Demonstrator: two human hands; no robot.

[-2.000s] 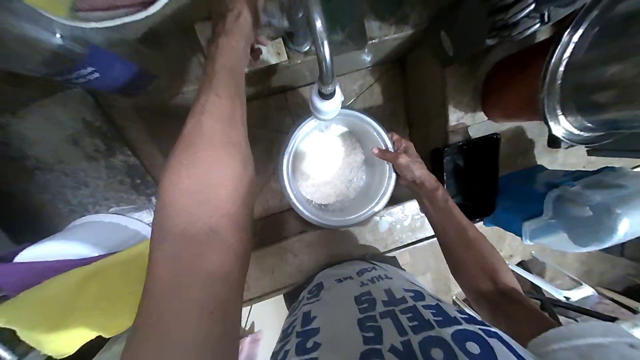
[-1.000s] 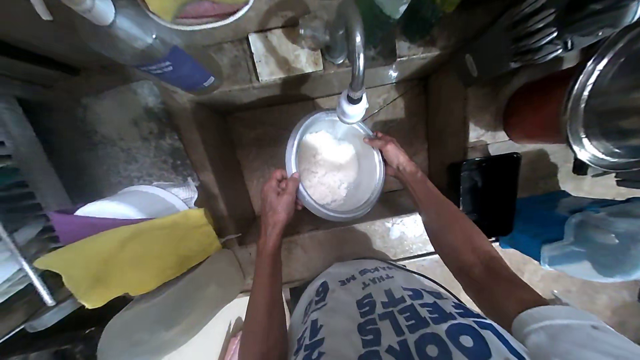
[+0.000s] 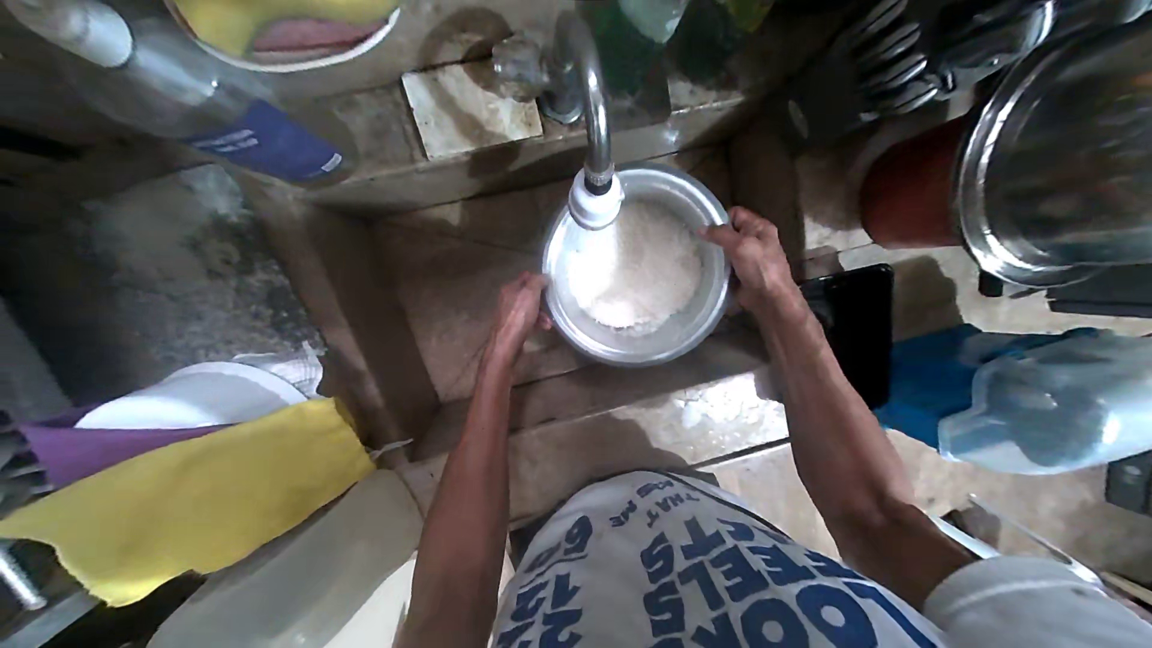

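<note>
A round metal pot (image 3: 637, 349) is held over the tiled sink, below the curved metal faucet (image 3: 594, 117) with its white nozzle (image 3: 595, 200). Whitish grains that look like rice (image 3: 661, 261) lie in the pot, and a bright patch under the nozzle hides part of them. My left hand (image 3: 524, 310) grips the pot's left rim. On the right rim my right hand (image 3: 751, 252) holds on, thumb over the edge and fingers outside.
A pale tile (image 3: 468, 110) lies on the ledge beside the faucet base. Right of the sink are a black flat device (image 3: 850, 333), a large metal lid or pan (image 3: 1062, 153) and a clear plastic container (image 3: 1053, 405). A yellow cloth (image 3: 216, 495) hangs at the left.
My left hand has come down from the faucet area to the pot's left rim. My right hand has kept its hold. The grains now spread toward the pot's right side.
</note>
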